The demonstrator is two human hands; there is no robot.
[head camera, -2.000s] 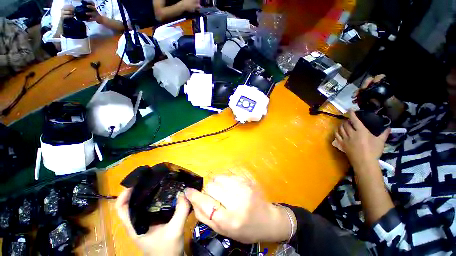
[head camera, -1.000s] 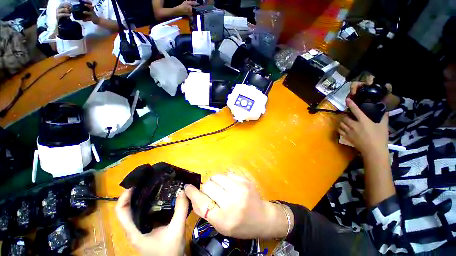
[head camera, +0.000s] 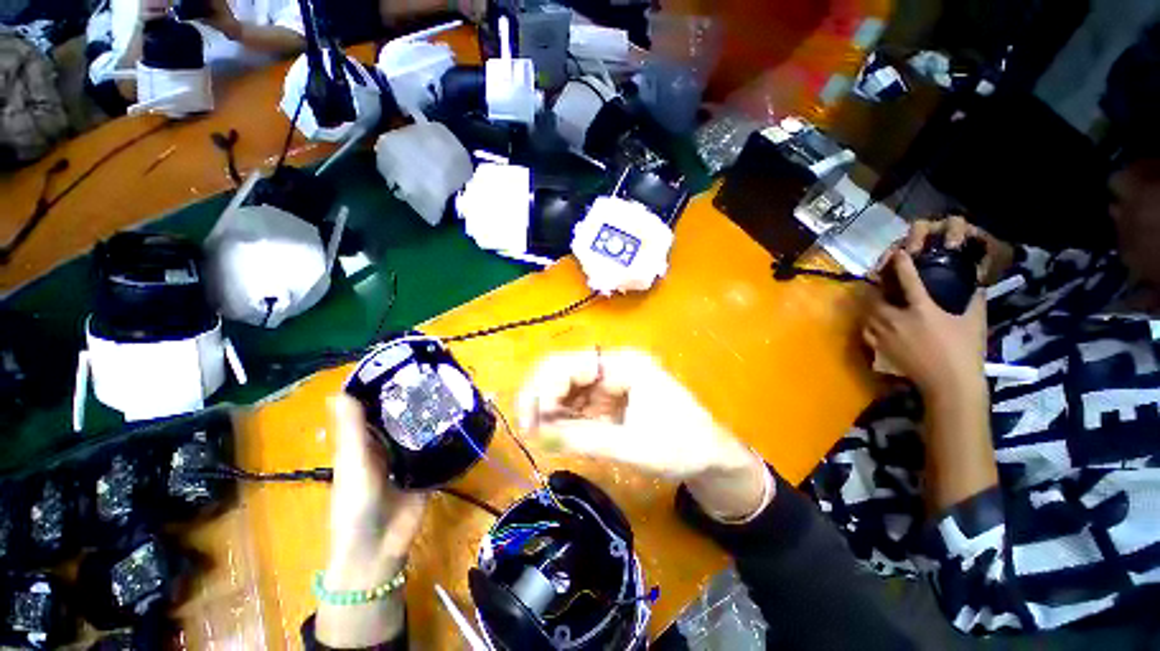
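My left hand (head camera: 369,509) holds a round black camera front module (head camera: 420,404), its silvery circuit board facing up. Thin wire leads (head camera: 490,464) run from the module down to the open camera body (head camera: 560,572), a black shell with coloured wires and a pale block inside, at the bottom of the view. My right hand (head camera: 623,413) is raised to the right of the module, above the body, bright and blurred, with fingers curled and nothing visible in it.
A clear tray (head camera: 248,534) of black modules lies at left. White cameras (head camera: 274,261) stand on the green mat. A labelled white camera base (head camera: 621,244) and a black box device (head camera: 776,191) are beyond. A neighbour's hands (head camera: 929,318) hold a black part at right.
The module has lifted and turned so its board faces up, and the wires now show. My right hand has left it and moved up and right. The open body is more visible.
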